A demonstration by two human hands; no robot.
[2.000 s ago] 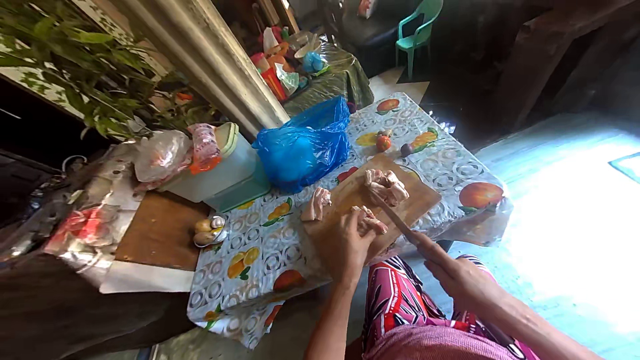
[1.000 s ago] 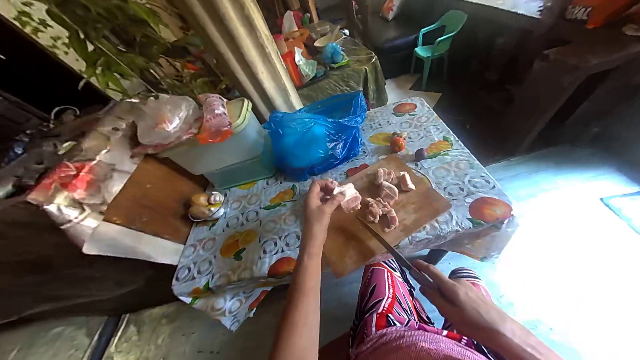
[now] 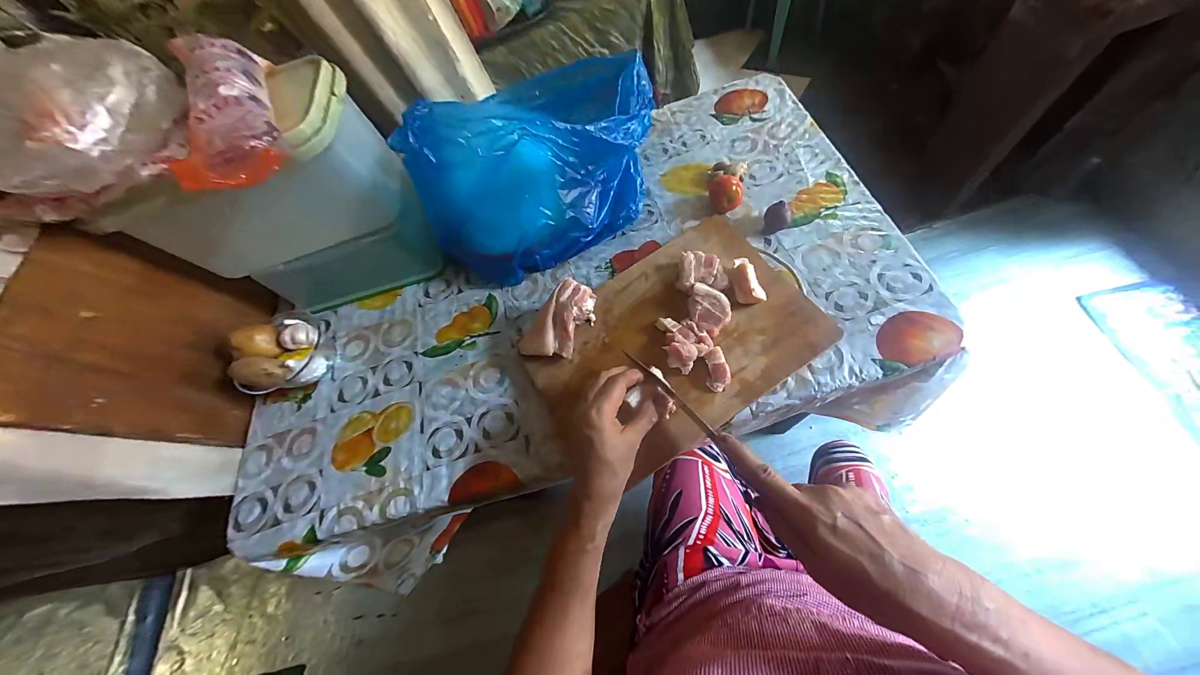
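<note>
A wooden cutting board point(image 3: 623, 319) lies on the table with several cut pieces of raw meat point(image 3: 710, 309) grouped on its right half. At its near edge my left hand point(image 3: 614, 422) grips a small piece of meat point(image 3: 656, 398). The blade of a kitchen knife point(image 3: 677, 398) lies against that piece, and my right hand point(image 3: 806, 511) is closed around the handle. A larger strip of raw meat point(image 3: 560, 321) sits at the board's left corner, partly over the tablecloth.
Behind the board stand a blue plastic bag point(image 3: 525, 178) and a plastic container point(image 3: 309, 197). A tomato point(image 3: 726, 192) and a small purple onion point(image 3: 776, 217) lie beyond the board. Potatoes and garlic fill a small bowl point(image 3: 322, 361) at left. The patterned tablecloth point(image 3: 450, 375) hangs over the table's edge.
My left hand has come down from the board's left side to its near edge. The knife is now against the held piece. The meat pieces lie more spread out than two seconds ago.
</note>
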